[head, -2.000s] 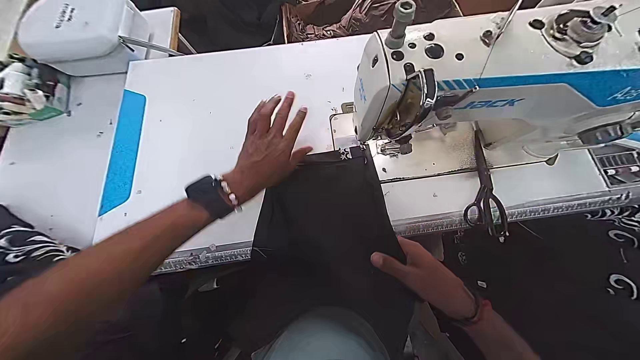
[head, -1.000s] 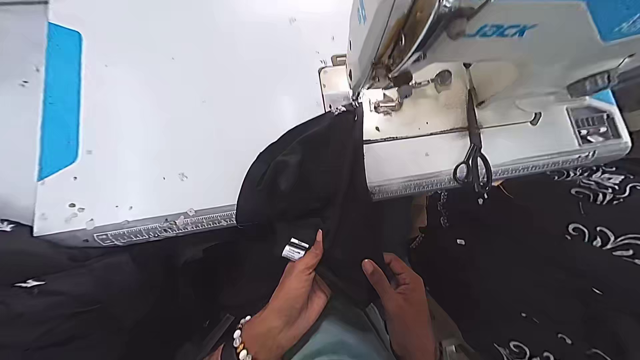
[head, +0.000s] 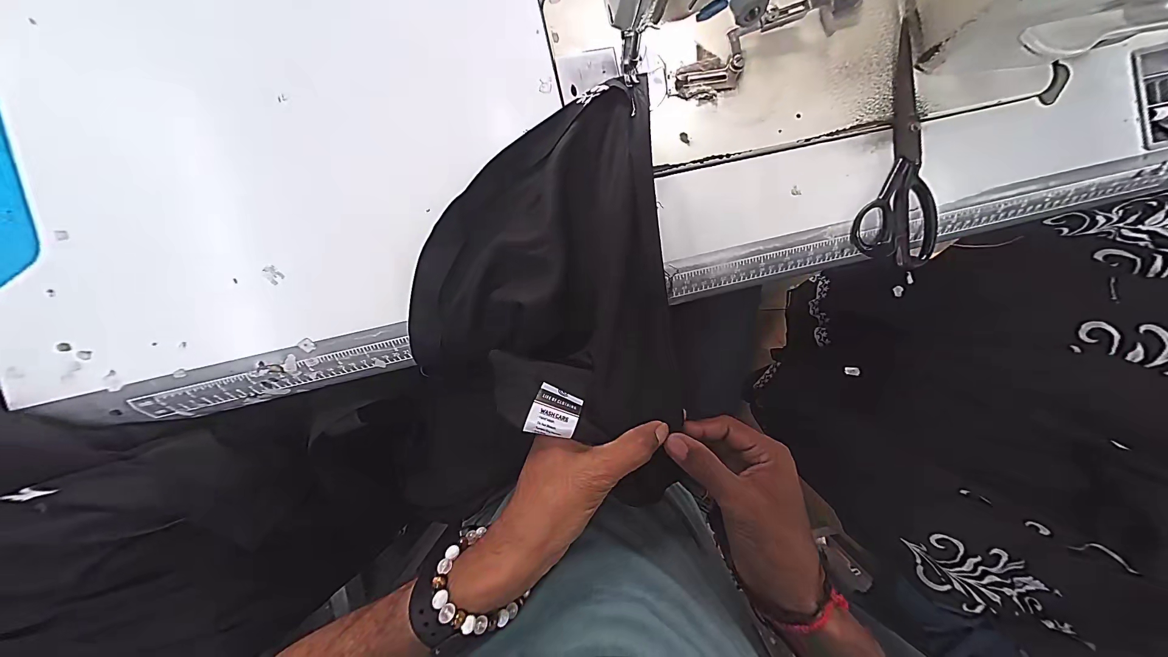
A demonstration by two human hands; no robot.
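Observation:
Black fabric (head: 547, 246) runs from under the sewing machine's presser foot (head: 630, 55) down over the table edge toward my lap. My left hand (head: 584, 474) grips its lower part, thumb on top and fingers hidden beneath the cloth. Just left of that thumb, a white care label (head: 554, 411) with writing lies on the fabric. My right hand (head: 753, 493) pinches the fabric's right edge between thumb and fingers, its fingertips close beside my left thumb.
Black-handled scissors (head: 903, 201) lie across the machine bed and the ruler strip (head: 757, 271) at the table's front edge. Thread scraps dot the white table (head: 228, 182) at left. Black cloth with white embroidery (head: 985, 575) spreads at right, and more dark cloth (head: 182, 538) hangs at left.
My left hand has left the tabletop beside the machine and come down to the fabric near my lap. Both hands are now close together at its edge. The view has moved closer.

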